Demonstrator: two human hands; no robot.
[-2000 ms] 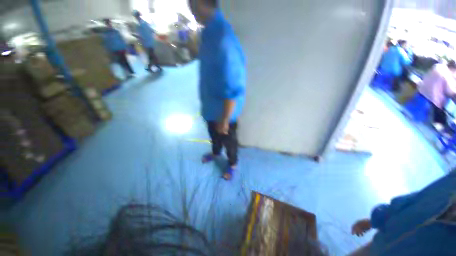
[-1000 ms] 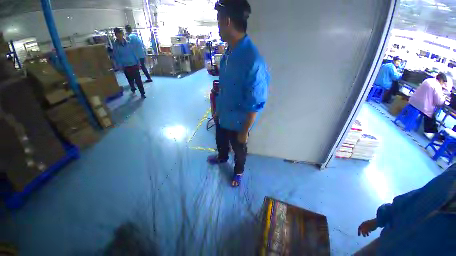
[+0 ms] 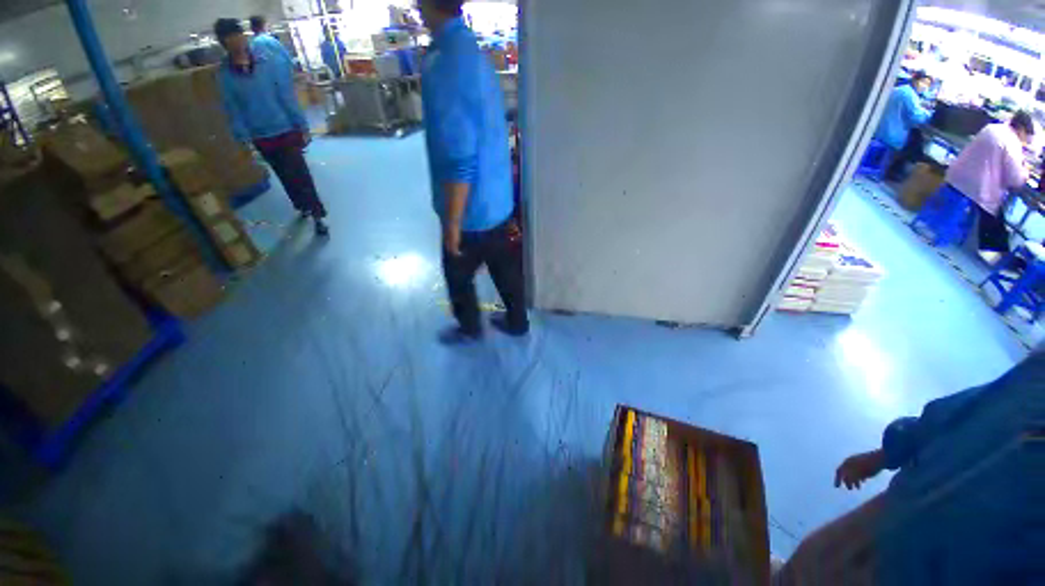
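An open brown carton (image 3: 751, 486) is at the bottom right of centre, its lower part cut off or blurred. It is filled with parallel strips (image 3: 659, 481) in yellow, white and dark colours. I cannot tell whether it rests on the blue floor or is held. Neither of my hands can be made out. A bare hand (image 3: 859, 467) in a blue sleeve at the right appears to be another person's. It hangs beside the carton, apart from it. Dark blurred strands cover the bottom left and centre.
A person in blue (image 3: 470, 149) stands ahead beside a grey wall (image 3: 676, 160). Another person (image 3: 269, 109) is farther left. Brown cartons (image 3: 69, 309) sit on blue pallets at left. White stacks (image 3: 831, 280) stand by the wall's right edge. Seated workers (image 3: 985, 160) are beyond.
The view has shifted and sharpened. The person ahead has moved left in view and turned away. The person at far left appears nearer. The carton stays at the bottom right, its strips clearer.
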